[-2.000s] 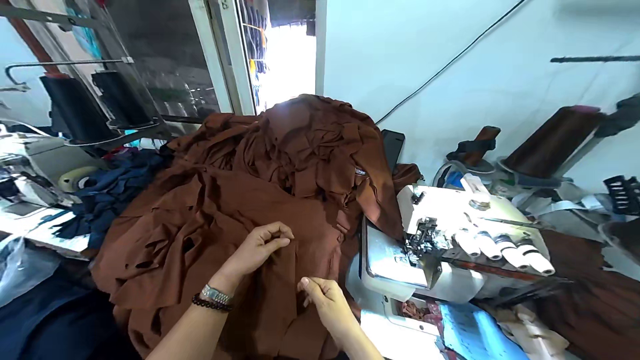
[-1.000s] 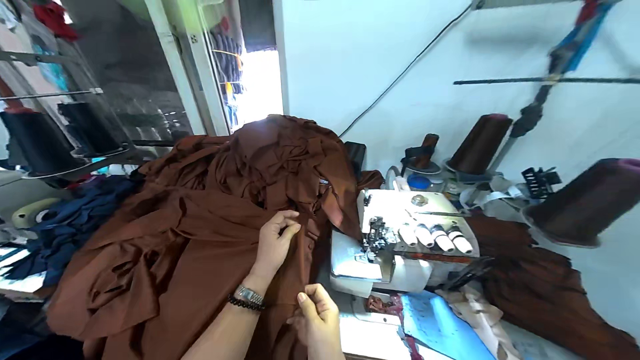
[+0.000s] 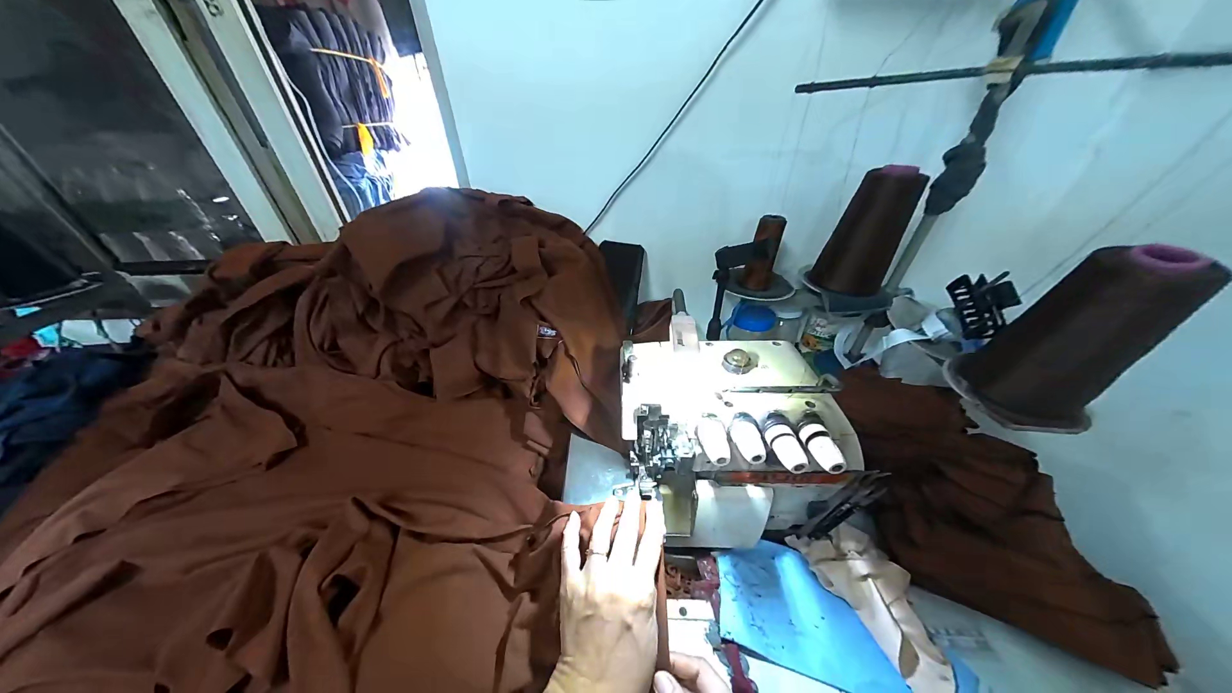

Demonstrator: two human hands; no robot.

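Note:
A large heap of brown fabric (image 3: 414, 433) lies left of an overlock sewing machine (image 3: 770, 385). My left hand (image 3: 611, 597) is flat on the fabric's edge, fingertips just in front of the presser foot and needle area (image 3: 650, 462). Under its fingers the brown edge reaches the machine's metal plate. My right hand (image 3: 691, 674) shows only in part at the bottom edge, close to the strip of brown fabric beside my left wrist; its grip is mostly hidden.
Brown thread cones (image 3: 871, 231) stand behind and right of the machine. Tweezers or similar dark tools (image 3: 847, 500) lie at its right front. A blue sheet (image 3: 794, 606), beige cloth (image 3: 876, 587) and more brown fabric (image 3: 1001, 500) lie to the right. Dark blue cloth (image 3: 67, 395) sits far left.
Both hands held the fabric left of the machine before; now my left hand lies flat on it at the presser foot, and my right hand is lower, mostly out of view.

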